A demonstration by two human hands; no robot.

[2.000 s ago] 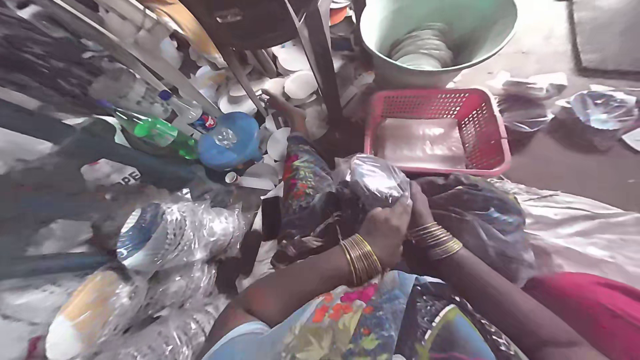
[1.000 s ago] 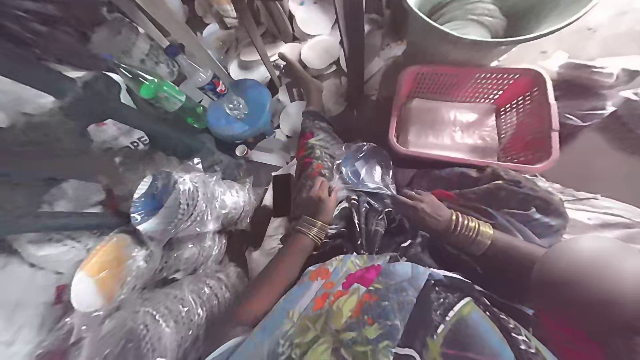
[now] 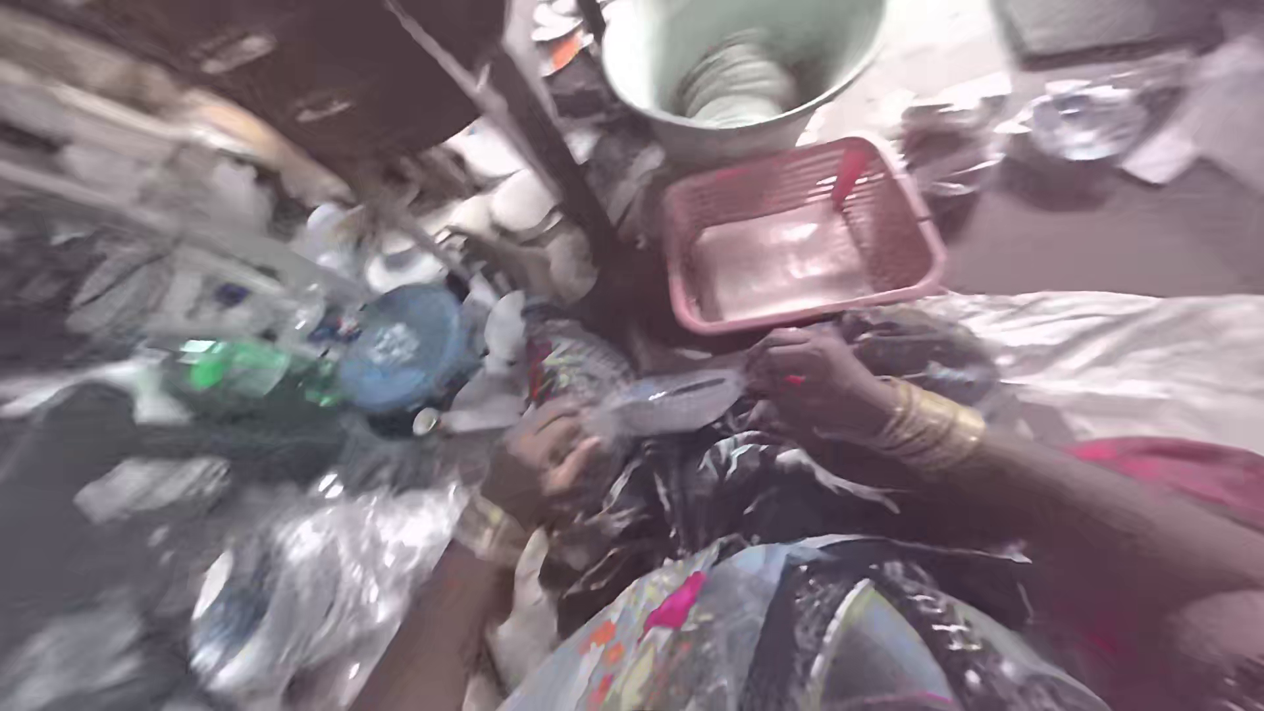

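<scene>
A clear plastic bag with something pale in it is stretched between my hands, above my lap. Its left end is in my left hand, whose fingers are curled with the palm side partly up. My right hand pinches the other end, just below the red plastic basket. Dark shiny plastic lies across my lap under both hands. Blur hides the fingertips and what exactly the bag contains.
A pale green tub holding a stack of discs stands behind the basket. At left are a blue round lid or container, a green bottle and plastic-wrapped stacks. A dark post rises near the basket.
The bag was lower on my lap with a round shiny end up; now it is stretched sideways between my raised hands. The view has shifted.
</scene>
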